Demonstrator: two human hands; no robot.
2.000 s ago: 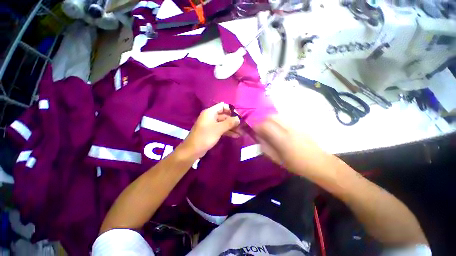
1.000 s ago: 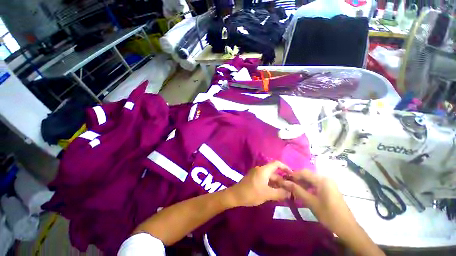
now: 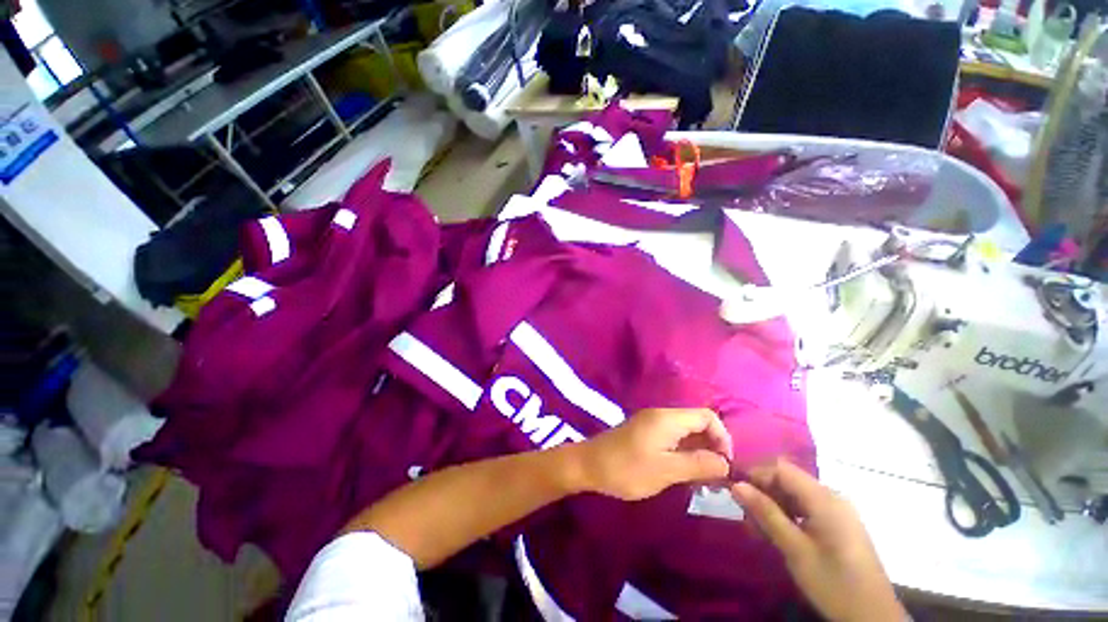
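Observation:
A large maroon garment [image 3: 632, 328] with white bands and white letters lies over the white table and hangs to the left and towards my lap. My left hand [image 3: 662, 452] pinches a small part of the garment's edge between thumb and fingers. My right hand [image 3: 802, 529] is just right of it, its fingertips at the same edge. The fingers hide the exact spot. The sewing machine [image 3: 1021, 365], marked "brother", stands to the right. A white lamp head [image 3: 753, 304] is over the cloth beside it.
Black-handled shears [image 3: 978, 492] and slim tools [image 3: 1015, 450] lie right of the cloth. An orange-handled item [image 3: 684, 170] and a clear plastic bag [image 3: 851, 182] are at the far table end. Dark garments [image 3: 632, 55] are piled behind. A metal-framed table [image 3: 261, 103] stands far left.
The view has lifted and swung left, showing more of the workshop. My right hand, blurred and apart two seconds ago, is now close beside my left at the garment edge.

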